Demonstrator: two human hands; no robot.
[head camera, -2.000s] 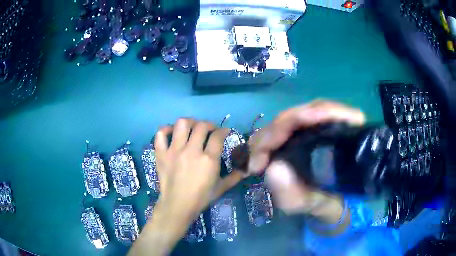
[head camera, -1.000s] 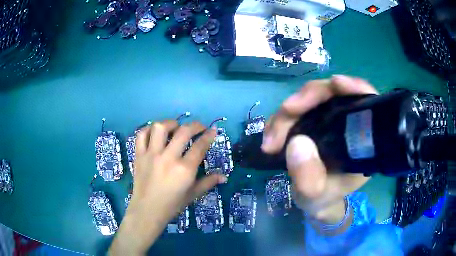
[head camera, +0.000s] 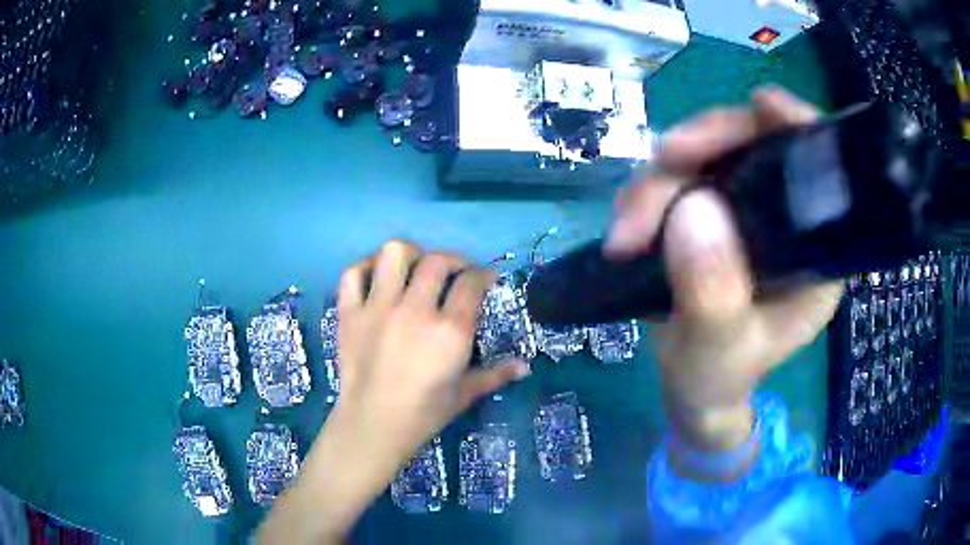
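Observation:
Circuit boards lie in two rows on the green mat, many with thin leads at their top ends. My left hand (head camera: 410, 330) spreads over the upper row, with index finger and thumb at the edges of one board (head camera: 504, 325). It hides some boards. My right hand (head camera: 718, 256) is closed around a black electric screwdriver (head camera: 766, 208), held nearly level and pointing left. The screwdriver's nose is at the right side of that board; whether the bit touches it cannot be seen.
A white screw feeder (head camera: 548, 117) stands at the back centre, with a white box with a red switch (head camera: 764, 36) beside it. A dark module pile (head camera: 308, 64) lies back left. A black parts tray (head camera: 888, 362) is at right. Clear stacked trays (head camera: 48, 117) stand far left.
My left hand has shifted right along the upper row to another board. My right hand has raised the screwdriver's rear end, and its nose has moved right too. The camera view has also shifted.

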